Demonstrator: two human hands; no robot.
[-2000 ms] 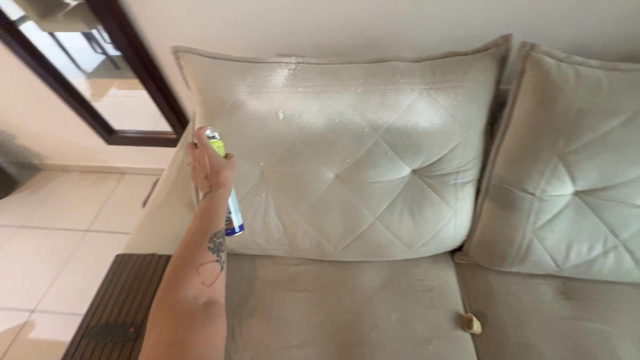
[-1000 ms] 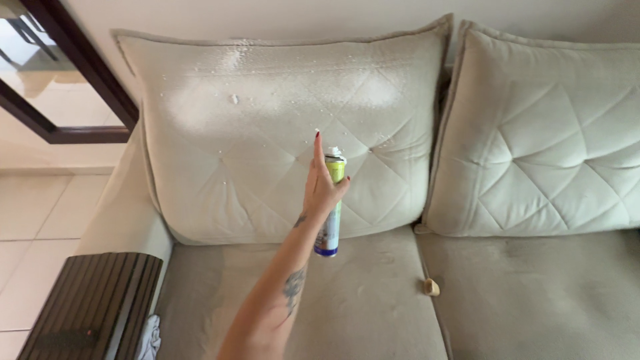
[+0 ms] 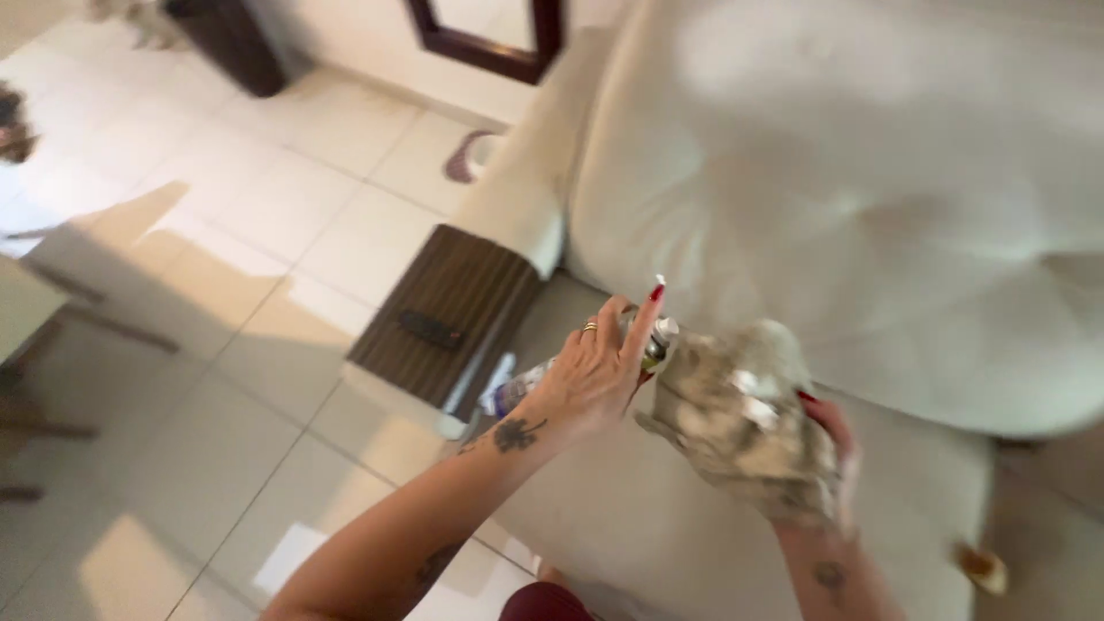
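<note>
My left hand (image 3: 595,371) grips an aerosol can (image 3: 522,388), which lies tilted with its white nozzle pointing right. White foam clings to the tip of my raised index finger. Just right of the nozzle, my right hand (image 3: 832,440) holds a crumpled beige and brown cloth (image 3: 733,431), with white foam on its upper face. Both hands are above the seat of a light upholstered sofa (image 3: 638,526). Behind them the tufted back cushion (image 3: 819,207) is blurred, with a whitish patch near its top.
A slatted wooden armrest tray (image 3: 466,285) bears a black remote control (image 3: 429,329). A small brown and pale object (image 3: 983,569) lies on the seat at lower right. Tiled floor (image 3: 285,345) extends left, where a person (image 3: 17,190) is partly visible near a table (image 3: 26,302).
The left hand with the can has come away from the back cushion to beside the cloth. The right hand and cloth have entered view. The view has swung left and down.
</note>
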